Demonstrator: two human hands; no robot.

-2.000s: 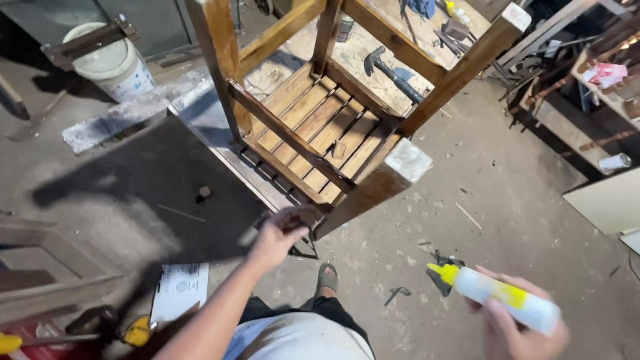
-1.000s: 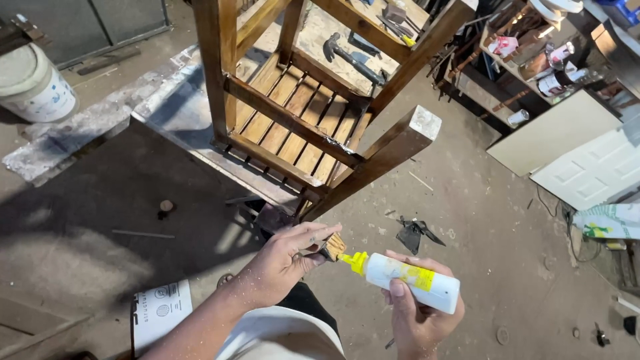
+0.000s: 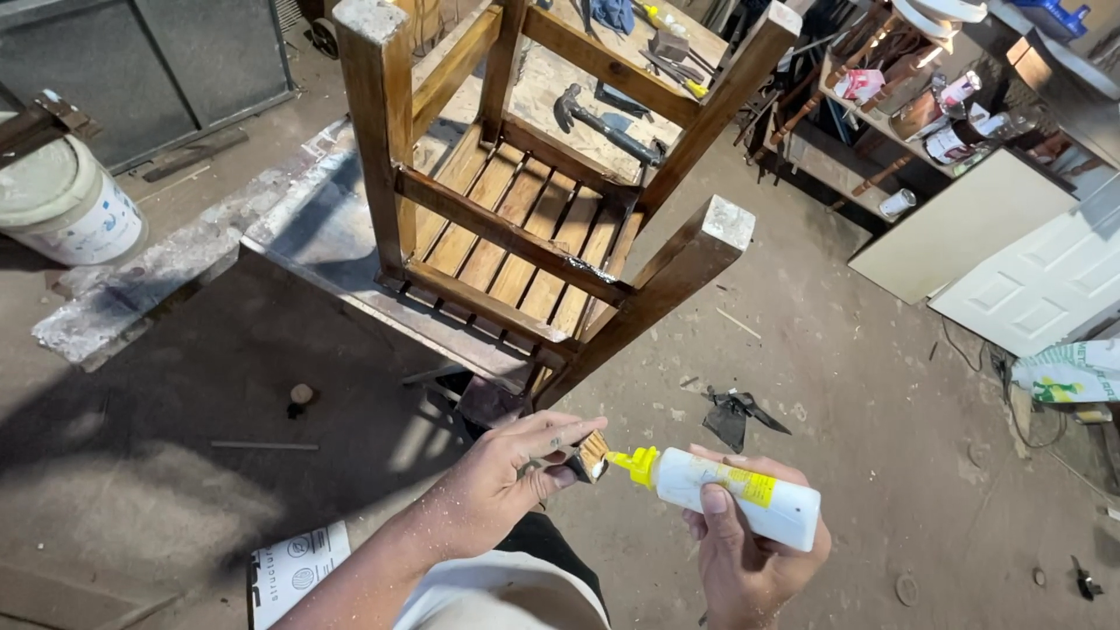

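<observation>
My left hand (image 3: 516, 468) pinches a small wooden block (image 3: 591, 453) between thumb and fingers, with a white blob of glue on its face. In my right hand (image 3: 744, 534) lies a white glue bottle (image 3: 735, 492), tilted so that its yellow nozzle (image 3: 632, 464) points at the block, at or very near its surface. Beyond both hands an upside-down wooden stool or chair frame (image 3: 516, 229) with a slatted seat (image 3: 516, 236) rests on a worktable (image 3: 350, 293), legs upward. A claw hammer (image 3: 604, 127) lies on the table behind the frame.
A lidded white bucket (image 3: 83, 206) stands at the left beside a paint-stained board (image 3: 197, 245). Shelves with cans (image 3: 897, 203) and turned wooden legs are at the upper right, with panels (image 3: 967, 232) leaning there. A black scrap (image 3: 731, 420) lies on the floor.
Two seconds ago my hands were apart, the left by the frame's near corner. They have come together, with the block at the bottle's nozzle. White glue now shows on the block.
</observation>
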